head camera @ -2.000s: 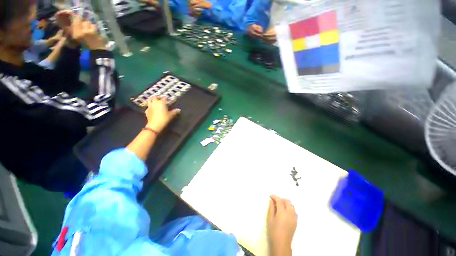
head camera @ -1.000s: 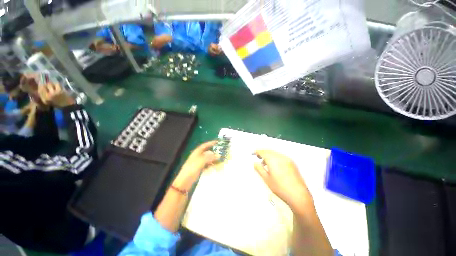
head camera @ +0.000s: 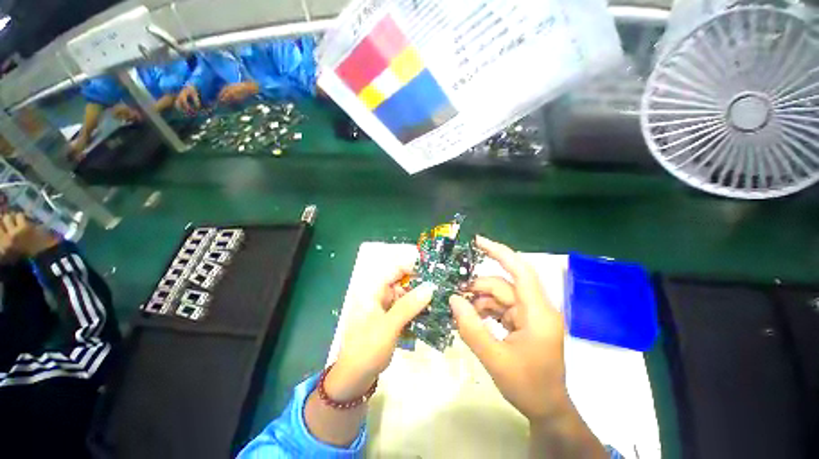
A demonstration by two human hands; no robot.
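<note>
A green cluster of circuit boards, crowded with components and with orange-yellow tabs at its upper left, is held above the white work sheet. My left hand grips its left side, with the thumb on its face. My right hand is at its right side, thumb and fingers on the edge. Whether my right fingers hold any small part cannot be seen. The hands hide part of the boards.
A blue bin stands on the sheet's right side. A black tray with white-framed units lies left, another black tray right. A hanging colour-block sheet, a white fan and a board pile are beyond. People sit opposite and left.
My left hand has left the black tray and now holds the board cluster. My right hand has risen from the sheet to the boards. The view has shifted.
</note>
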